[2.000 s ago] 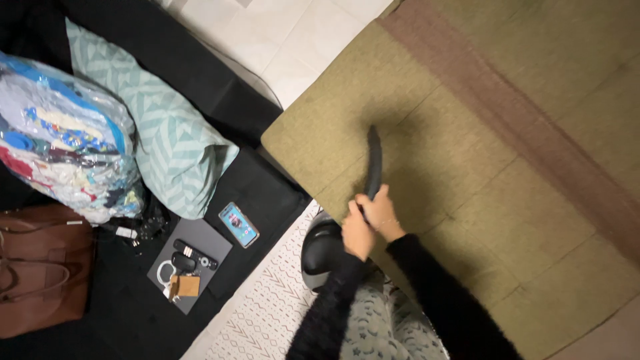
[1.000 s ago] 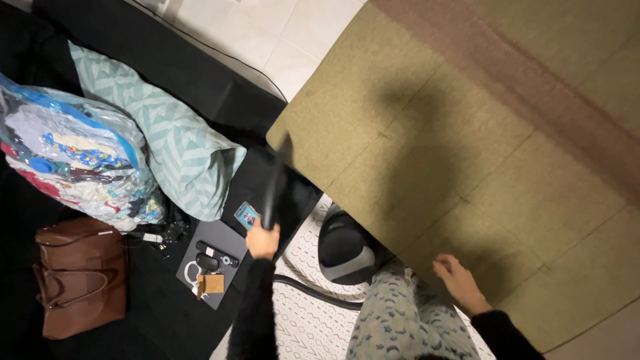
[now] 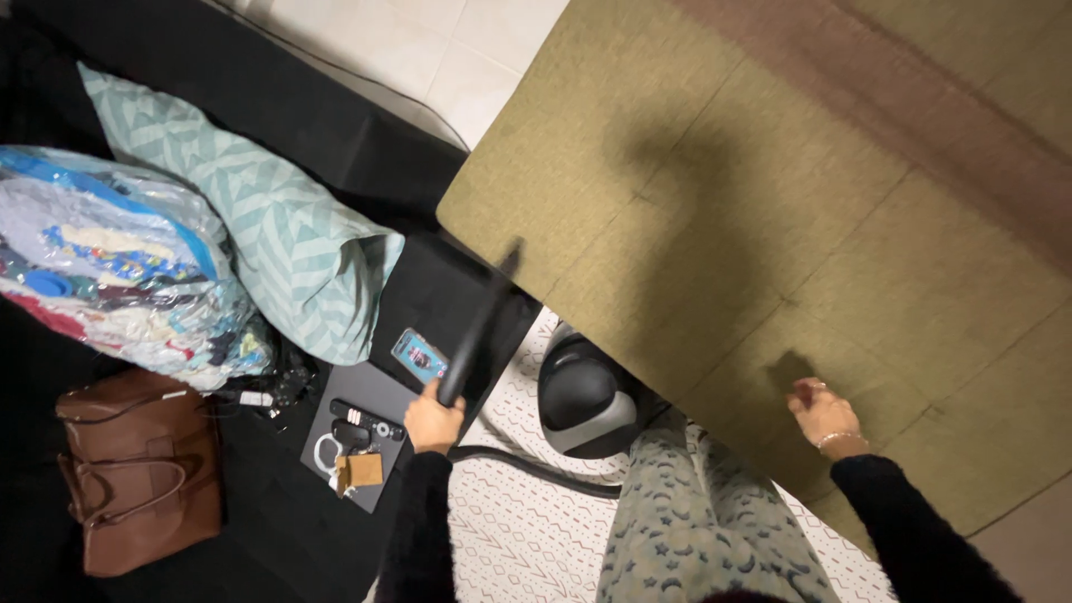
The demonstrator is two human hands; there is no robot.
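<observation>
My left hand [image 3: 434, 419] is closed around the lower end of a black vacuum cleaner wand [image 3: 481, 331], whose narrow tip lies at the near left edge of a large olive-green fabric surface [image 3: 754, 209]. A black hose [image 3: 544, 476] runs from beside that hand toward my legs. The black and grey vacuum cleaner [image 3: 586, 398] stands on the patterned rug, partly hidden by the fabric surface. My right hand [image 3: 825, 412] holds nothing and hovers over or rests on the green fabric, its fingers loosely curled; contact cannot be told.
On the black sofa [image 3: 285, 536] are a patterned pillow [image 3: 285, 243], a clear bag of textiles [image 3: 126, 268], a brown handbag [image 3: 142, 477] and a phone [image 3: 419, 354]. A laptop [image 3: 375, 377] bears a remote control [image 3: 366, 419] and small items. A patterned rug [image 3: 519, 536] lies below.
Both hands were together on the wand; they have parted, the left carrying it leftward toward the sofa, the right letting go. Since the last earlier frame, the wand tip has moved over the green fabric's edge.
</observation>
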